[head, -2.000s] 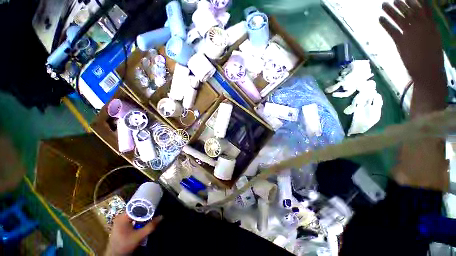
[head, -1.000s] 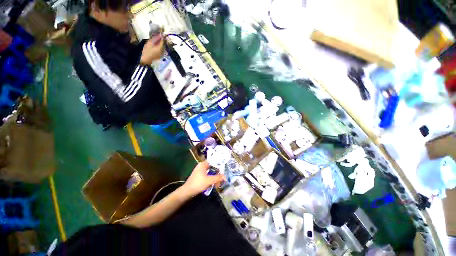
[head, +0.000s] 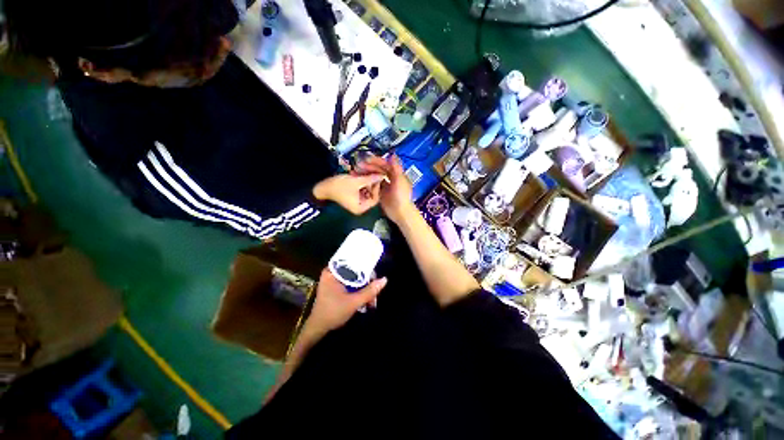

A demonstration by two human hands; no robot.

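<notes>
A white handheld fan body (head: 358,256) with a round open head is in my left hand (head: 337,301), head upward and its dark centre facing down-left. My fingers wrap the part below the head. My right hand (head: 395,191) reaches forward and touches or nearly touches another person's hand (head: 350,192). Something small and pale shows between the two hands, too small to name. I cannot tell who holds it.
A person in a black striped jacket (head: 193,142) sits at front left by a white bench (head: 301,86). Divided cartons (head: 526,206) of fan parts stand to the right. An open carton (head: 249,314) and a blue stool (head: 94,400) are at lower left.
The view has swung so the other person is nearer. My left hand still holds the fan, now away from the cartons. My right hand, not seen one second ago, has come to the other person's hand.
</notes>
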